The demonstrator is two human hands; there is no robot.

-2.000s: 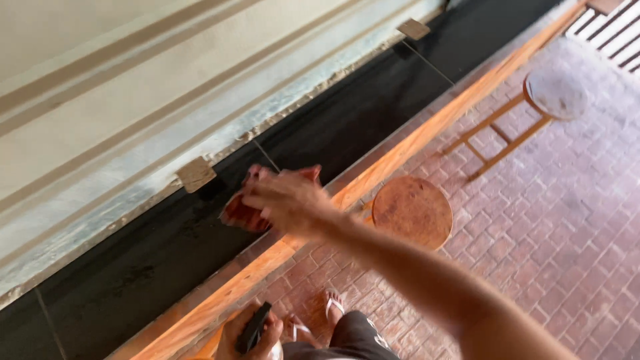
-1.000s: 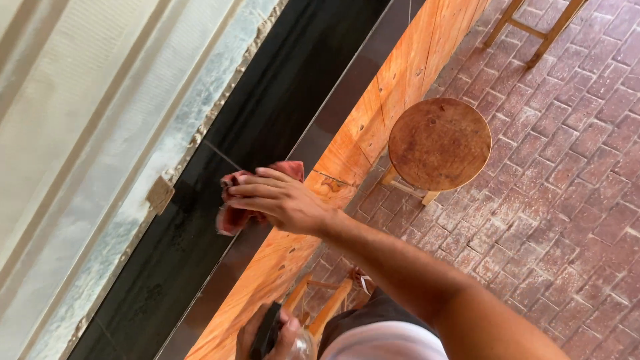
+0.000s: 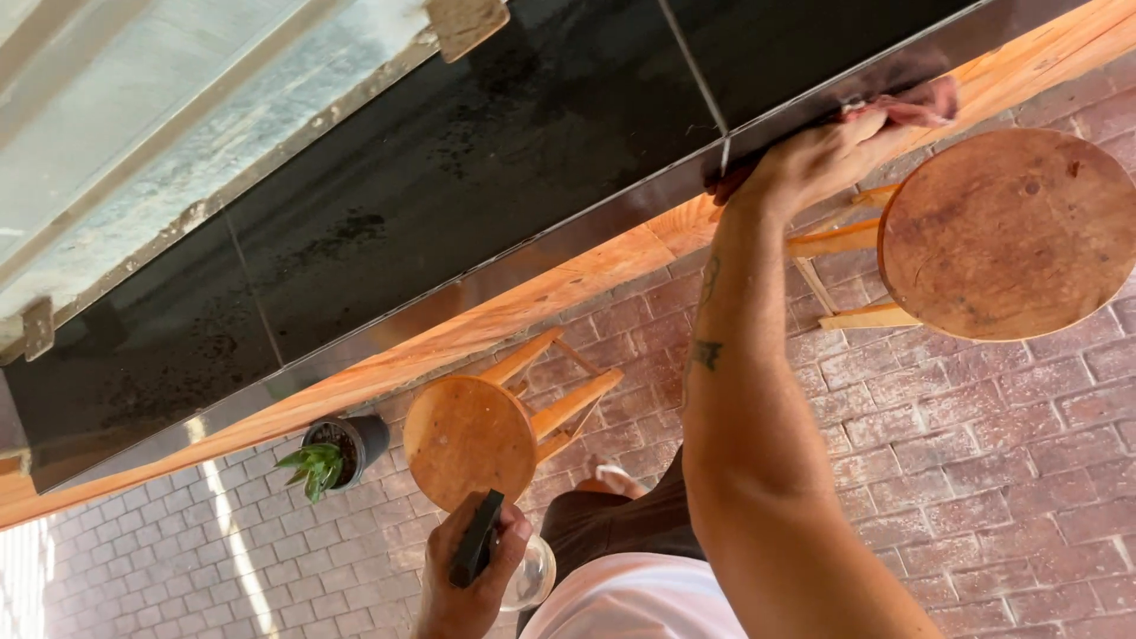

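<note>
My right hand (image 3: 825,160) presses a crumpled red cloth (image 3: 923,102) against the front edge of the black tiled counter (image 3: 568,160); the cloth is blurred and partly hidden by the hand. At the bottom, my left hand (image 3: 475,555) grips a clear spray bottle (image 3: 532,572) by its black spray head (image 3: 477,539), held beside my body and away from the counter. Dark wet-looking spots mark the counter's left part.
Round wooden stools (image 3: 1007,235) (image 3: 470,439) stand on the brick floor (image 3: 958,444) along the counter's wooden front (image 3: 621,257). A potted plant (image 3: 315,466) is at the lower left. A ribbed shutter-like panel (image 3: 195,106) borders the counter's far side.
The view has turned and shifted strongly. My right hand with the cloth has moved from the counter's top to its front edge. The left hand still holds the bottle.
</note>
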